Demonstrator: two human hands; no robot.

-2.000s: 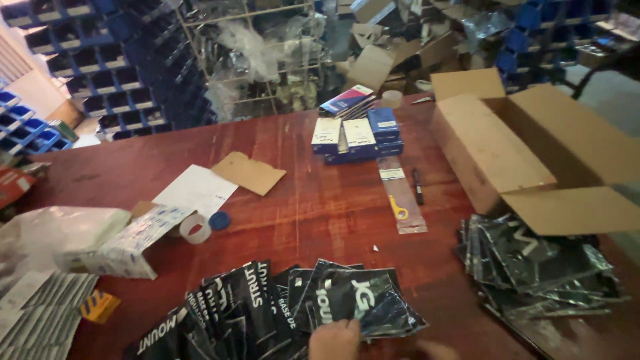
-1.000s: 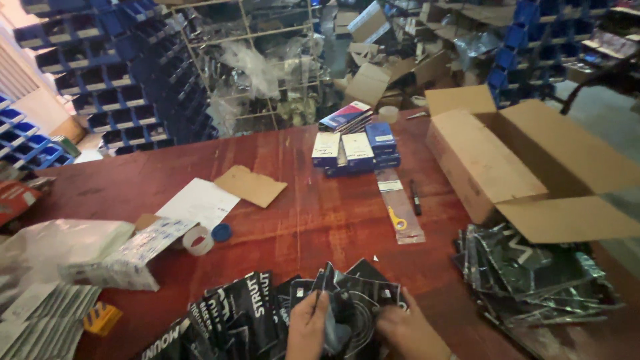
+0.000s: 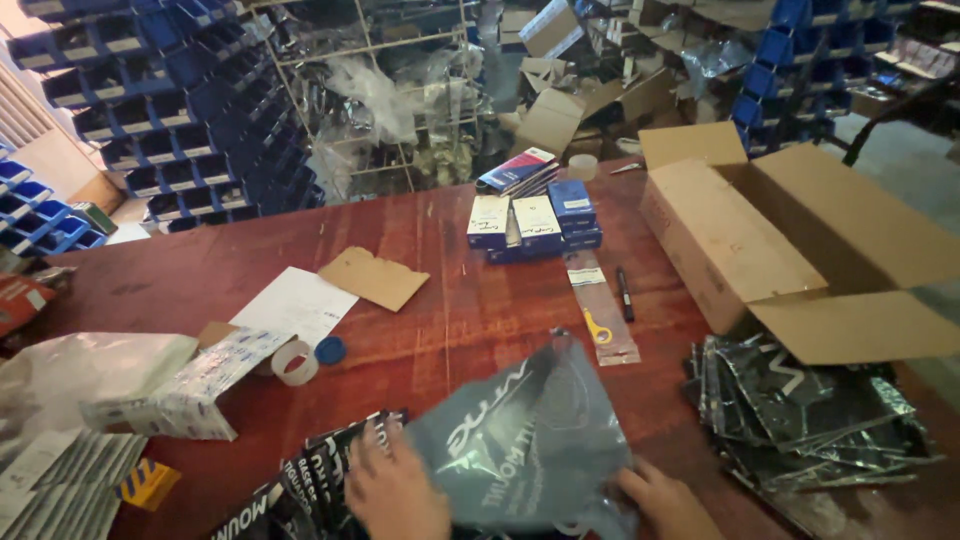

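Note:
A dark printed plastic bag is raised in front of me at the lower middle. Its lower right edge is pinched in my right hand. At the bag's left edge is my left hand, fingers spread; whether it grips the bag cannot be told. Under and left of that hand, black printed bags lie fanned out along the near edge. Another pile of black bags sits at the right, below the open cardboard box.
Small blue and white boxes are stacked at the table's far side. Near them lie a clear packet with a yellow part and a black marker. Tape rolls, paper and plastic wrap lie left.
A bag has come up off the near pile and now stands raised between my hands. One second ago both hands were low over the pile.

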